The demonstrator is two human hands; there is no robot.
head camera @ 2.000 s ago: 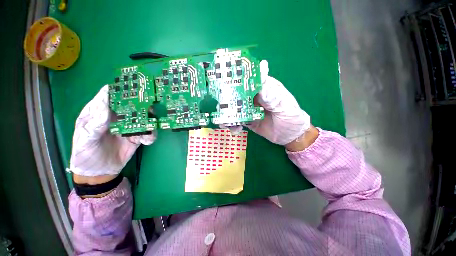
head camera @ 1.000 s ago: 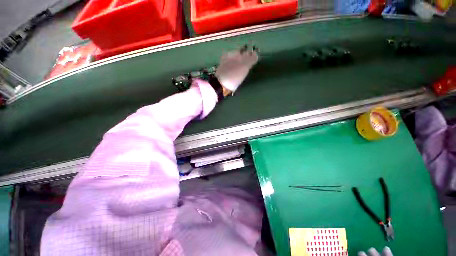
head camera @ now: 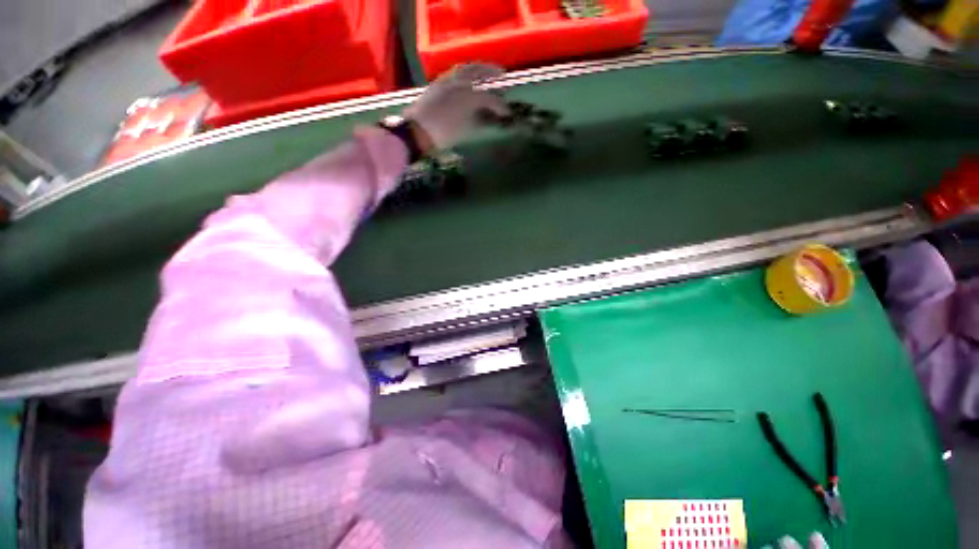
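My left hand, in a white glove with a black wrist strap, is over the conveyor belt. Its fingers are at the left end of a circuit board; both are blurred, and whether the fingers grip it cannot be told. A second circuit board lies on the belt by my left wrist, partly hidden by the sleeve. Two more boards lie further right, one of them nearer. Of my right hand only gloved fingertips show at the bottom edge, below the label sheet and cutters.
The green mat holds tweezers, black-handled cutters, a yellow tub and a label sheet with red marks. Red bins stand beyond the belt. The belt's metal rail borders the mat. Another person's sleeve is at right.
Since one second ago my left hand has moved left and towards the belt's far edge. Two seconds ago both hands held a board over the mat. The view has swung to the belt.
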